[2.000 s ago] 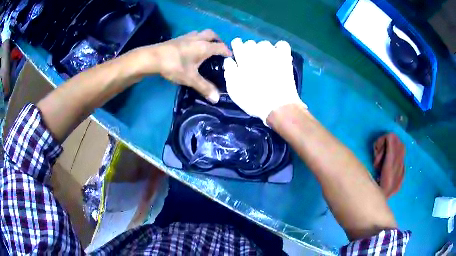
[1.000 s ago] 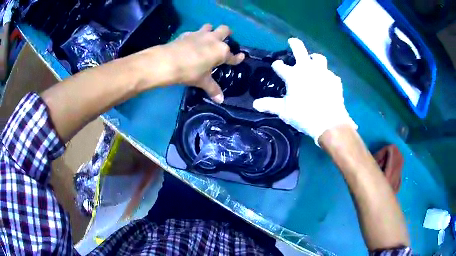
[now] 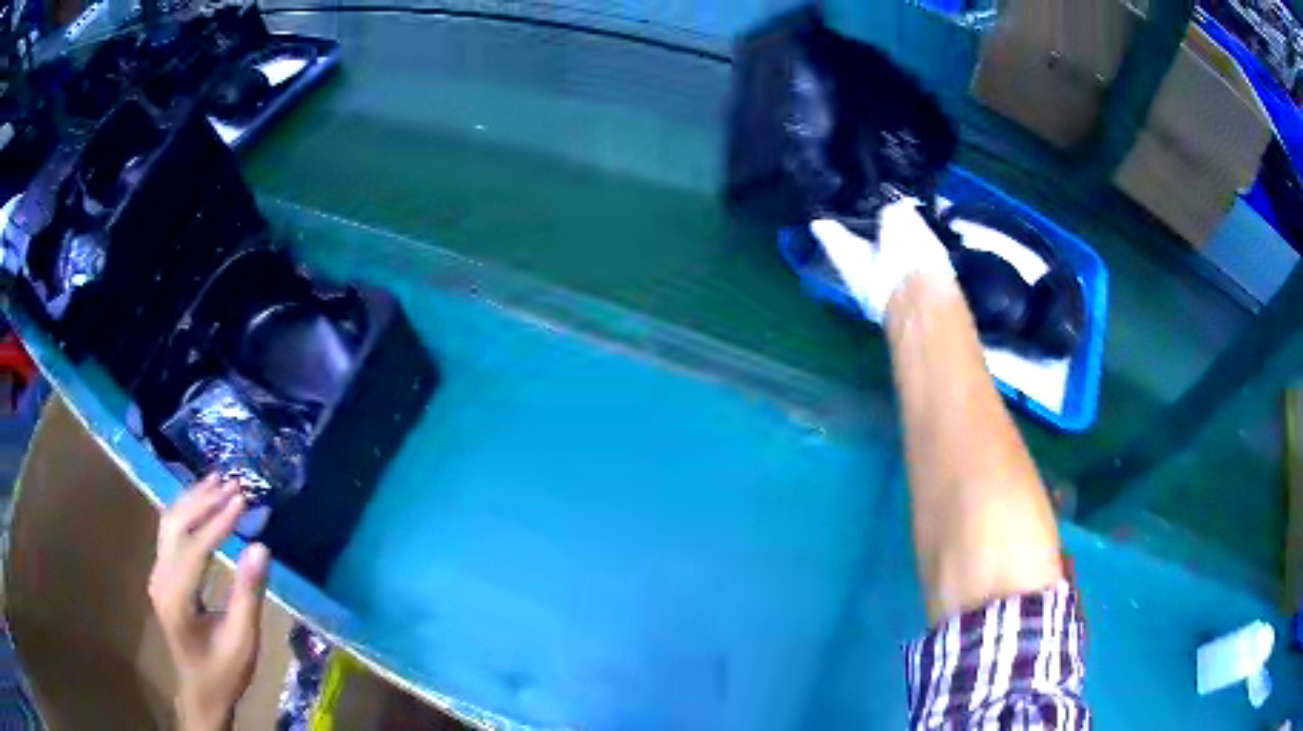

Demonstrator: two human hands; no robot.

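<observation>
My right hand (image 3: 893, 257), in a white glove, holds a black plastic insert (image 3: 815, 122) by its near side, over the far left part of a blue-rimmed line tray (image 3: 1093, 329); the insert is tilted and blurred. Black headphones (image 3: 1007, 286) lie in that tray. My bare left hand (image 3: 207, 600) is at the lower left with fingers apart, at the near corner of another black insert (image 3: 386, 400). A crinkled clear bag (image 3: 236, 436) lies in that insert's lower hollow. I cannot tell whether my fingertips touch it.
More black inserts (image 3: 172, 186) stand at the far left. Another tray with headphones (image 3: 272, 79) is on the green conveyor (image 3: 529, 172). A small white bottle-like item (image 3: 1236, 660) lies at the right on the bench (image 3: 600, 528). A brown carton (image 3: 86, 557) is below the bench edge at left.
The insert has left the bench and moved forward and right to the tray in my right hand. My left hand has moved back to the lower left. The view has shifted.
</observation>
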